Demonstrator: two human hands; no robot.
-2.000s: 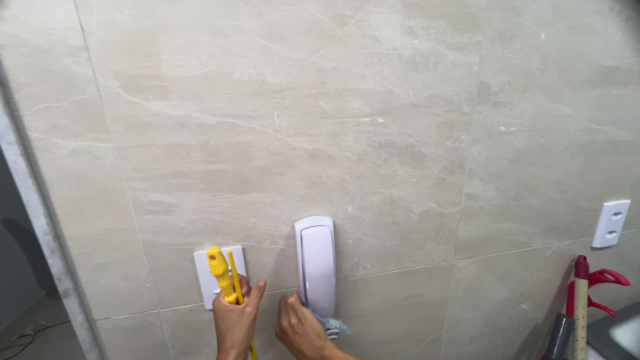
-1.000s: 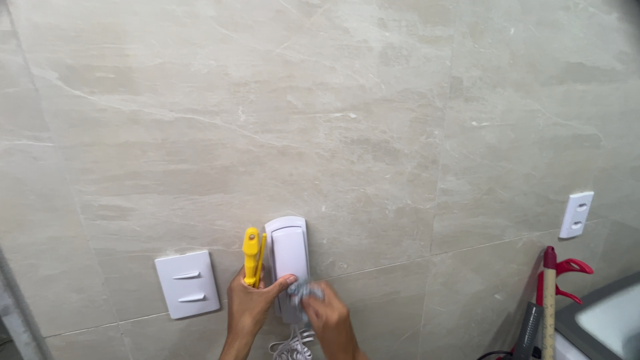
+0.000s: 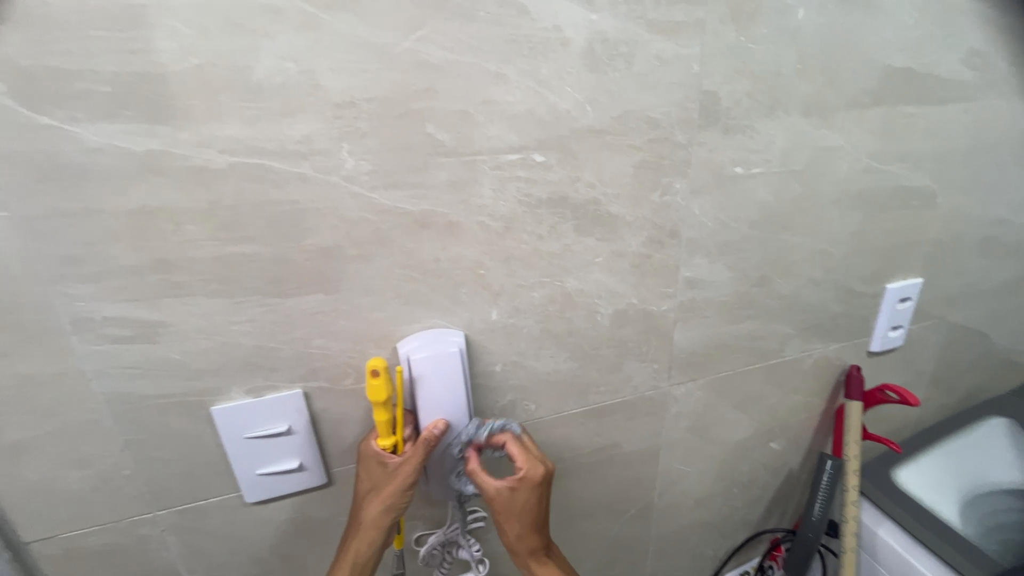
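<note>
A white wall-mounted intercom handset (image 3: 438, 384) is fixed to the tiled wall. My left hand (image 3: 386, 472) grips a yellow-handled screwdriver (image 3: 379, 392) and a second slim yellow tool (image 3: 399, 408), its thumb resting against the handset's left side. Beside the handset's lower right, my right hand (image 3: 516, 480) pinches a grey, fuzzy cloth-like loop (image 3: 480, 428) between thumb and fingers. Below the handset hangs a coiled white cord (image 3: 452, 544), bunched up. To the left, a white wall switch plate (image 3: 270, 446) has two rockers.
A white outlet plate (image 3: 896, 315) is on the wall at right. Under it stand a wooden stick (image 3: 852, 480), a red-handled tool (image 3: 892, 394) and a dark grey tool (image 3: 814, 512). Black cable (image 3: 744, 544) lies at the bottom, near a grey-rimmed white appliance or basin (image 3: 912, 512).
The left hand has moved from in front of the switch plate to the handset, still with the yellow tools. The grey loop now shows more fully in the right hand. The view has shifted right.
</note>
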